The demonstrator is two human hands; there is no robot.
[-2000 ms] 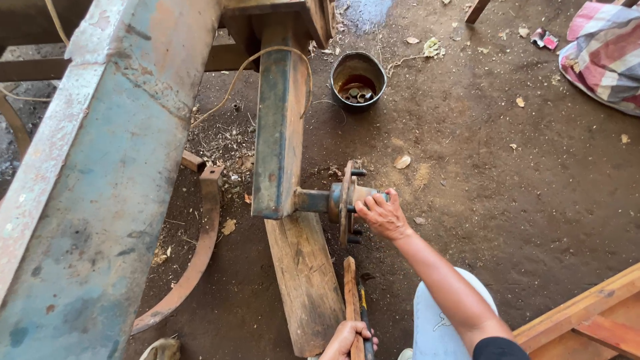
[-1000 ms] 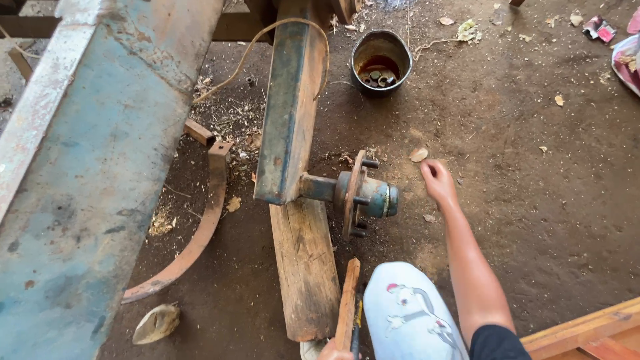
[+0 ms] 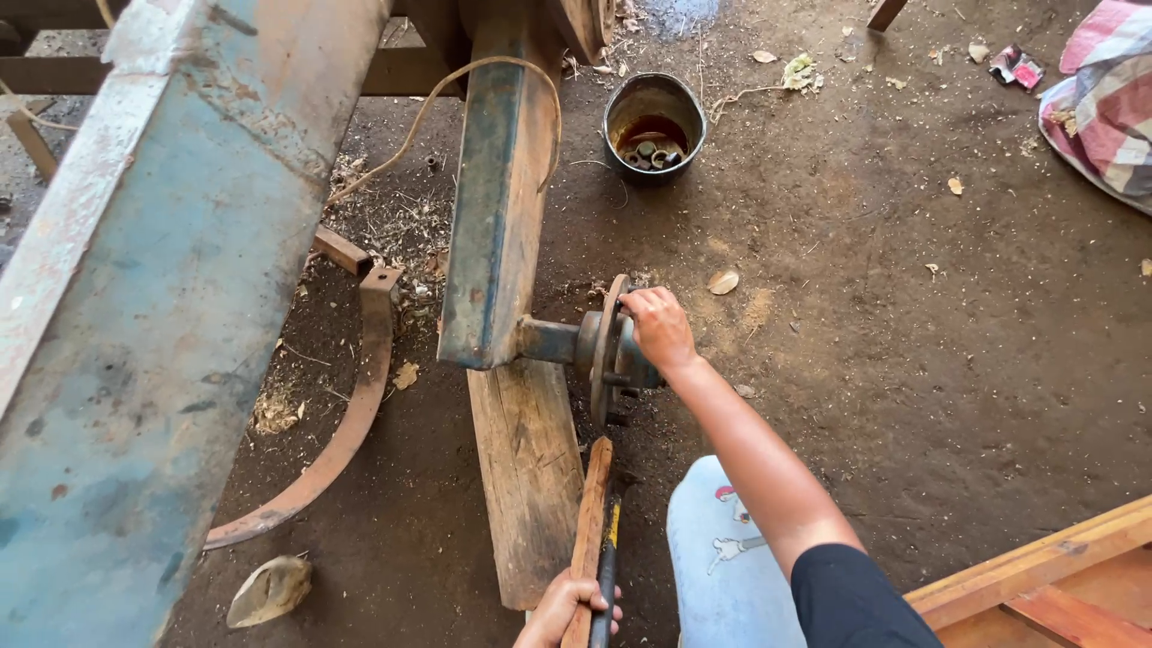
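A wheel hub (image 3: 605, 351) with a flange and protruding studs sits on a short axle stub at the end of a blue-painted steel beam (image 3: 490, 207). My right hand (image 3: 661, 328) is at the hub's flange, its fingers at an upper stud; whether they grip it is hard to tell. Near the bottom edge, my left hand (image 3: 571, 607) holds a wooden stick (image 3: 592, 522) together with a dark-handled tool (image 3: 609, 558) bearing a yellow mark; the tool's head is unclear. The stick's tip lies just below the flange. A thick wooden block (image 3: 531, 477) is under the beam's end.
A black bucket (image 3: 654, 171) with brown liquid and small metal parts stands on the dirt floor. A wide blue metal beam (image 3: 171, 270) fills the left. A curved rusty bar (image 3: 360, 414) lies beside it. A wooden frame (image 3: 1035, 558) is at lower right, a checked cloth (image 3: 1107, 108) at upper right.
My right hand was on the hub's outer end, then off to its right beside a leaf, and is now back at the flange. My left hand keeps holding the stick.
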